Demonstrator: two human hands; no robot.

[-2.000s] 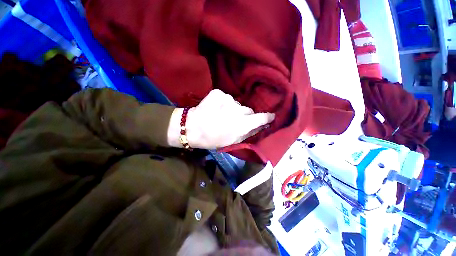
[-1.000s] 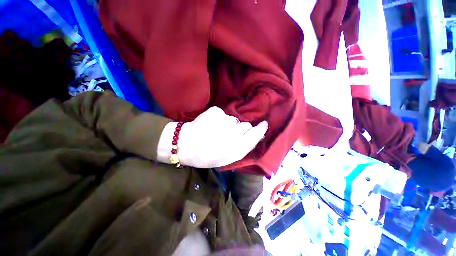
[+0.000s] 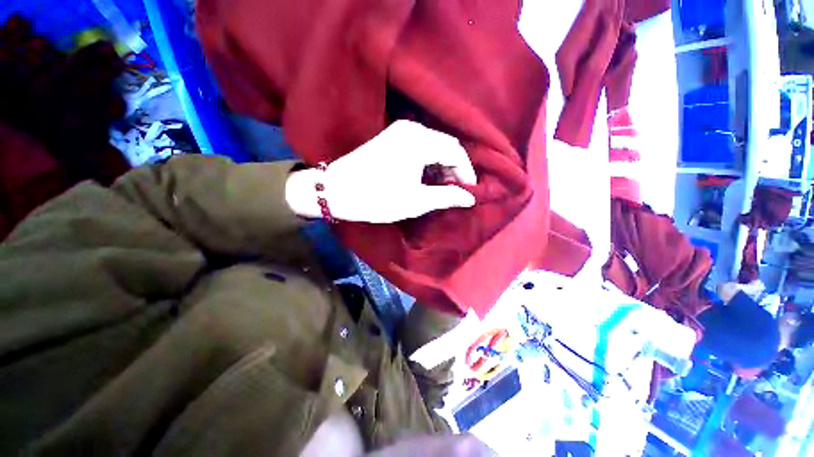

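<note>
A large dark red garment (image 3: 348, 54) spreads over the table's left part, with a dark, crumpled opening. My left hand (image 3: 388, 178), with a red bead bracelet, lies over this opening. Its thumb and forefinger curl together at a fold of red cloth, and dark red cloth shows inside their loop. The fingertips are overexposed. My right hand is not visible; a brown sleeve (image 3: 433, 326) runs up to the garment's lower corner, which covers what lies beyond.
A white sewing machine (image 3: 571, 348) stands right of the garment. Orange-red scissors (image 3: 485, 351) and a black smartphone (image 3: 487, 398) lie beside it. More red cloth (image 3: 656, 254) and a striped cloth (image 3: 625, 147) lie on the far side. A person's dark-capped head (image 3: 739, 330) is at right.
My left hand has moved up over the opening, and its thumb and forefinger now form a rounder loop. The view has shifted, showing more of the workshop at right.
</note>
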